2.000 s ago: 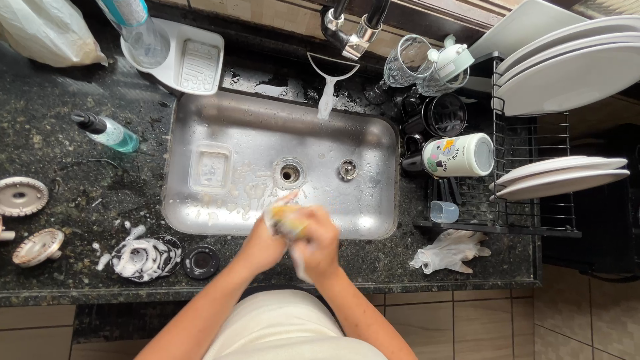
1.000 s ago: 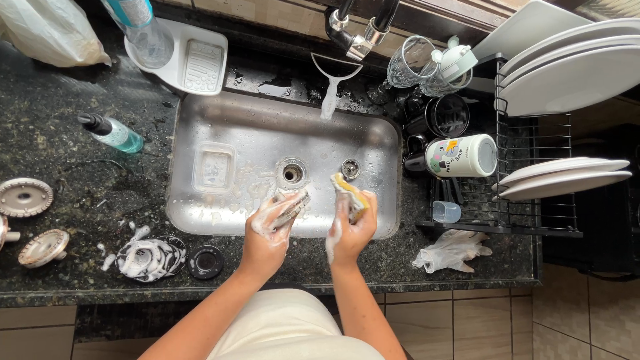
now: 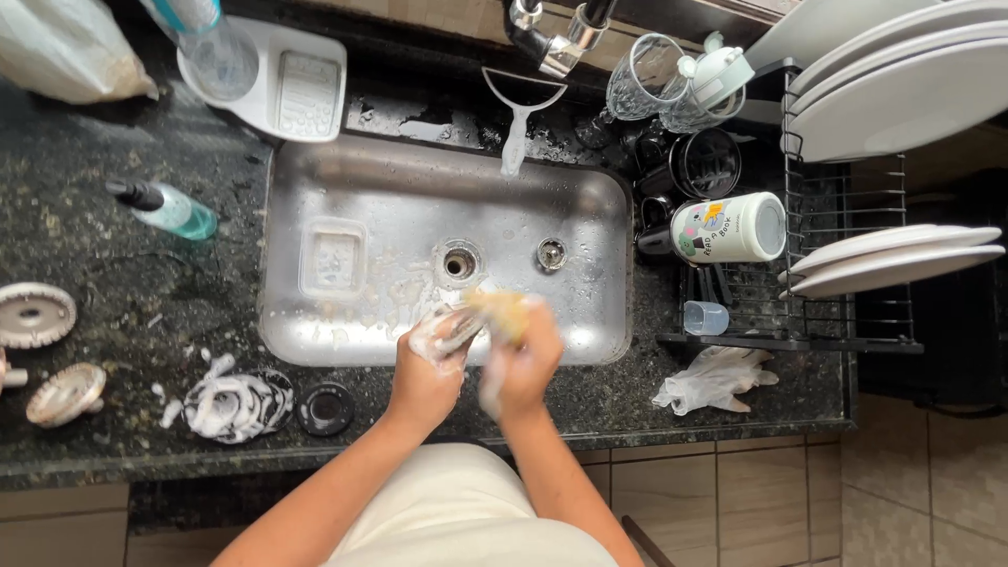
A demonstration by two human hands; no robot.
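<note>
My left hand (image 3: 431, 366), coated in suds, grips a small metal-looking part (image 3: 458, 335) over the front of the steel sink (image 3: 378, 181); the fingers hide most of it. Blurred by motion, my right hand (image 3: 526, 354) holds a yellow soapy sponge (image 3: 500, 311) against or just beside that part. Behind the hands lie the drain opening (image 3: 459, 262) and a metal strainer (image 3: 552, 254). On the counter to the left, a foam-covered round piece (image 3: 228, 405) sits next to a black ring-shaped cap (image 3: 325, 409).
Stove burner pieces (image 3: 67, 394) and a pump bottle of teal liquid (image 3: 169, 211) stand left. A white squeegee (image 3: 516, 138) lies behind the sink, under the faucet (image 3: 559, 55). To the right are a black dish rack (image 3: 795, 343), a white bottle (image 3: 736, 228) and crumpled gloves (image 3: 715, 382).
My hands were apart one second ago, the part in the left and the sponge in the right. Now they have come together, with the sponge at the part.
</note>
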